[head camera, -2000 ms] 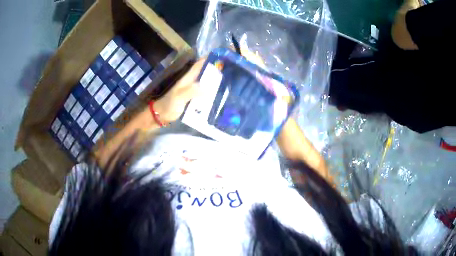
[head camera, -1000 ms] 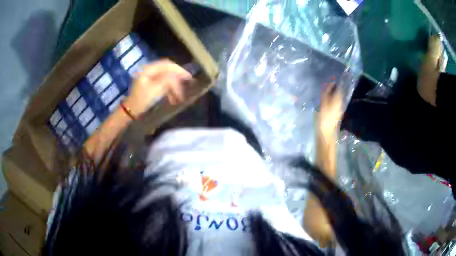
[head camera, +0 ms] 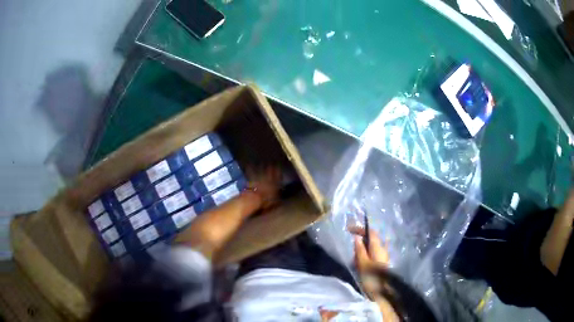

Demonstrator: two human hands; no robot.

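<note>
My left hand point(head camera: 265, 186) reaches down into the open shipping carton point(head camera: 160, 129), at the end of the boxes; its fingers are blurred in shadow, so I cannot tell if it grips anything. Rows of dark blue retail boxes point(head camera: 167, 187) with white labels stand in the carton. My right hand point(head camera: 372, 250) holds a slim black tool point(head camera: 367, 225) pointing up, in front of the large clear poly bag point(head camera: 403, 188). One retail box point(head camera: 467, 98) lies on the green table at the right, picture side up.
The green table point(head camera: 270, 50) spans the top, with a mobile phone point(head camera: 196, 17) and paper scraps point(head camera: 320, 77) on it. Another person's arm point(head camera: 557, 236) and black clothing are at the right edge. Brown cardboard point(head camera: 22, 289) is at the lower left.
The box held in both hands two seconds ago is out of them. My left hand has gone deeper into the carton. The view has shifted, showing more of the table.
</note>
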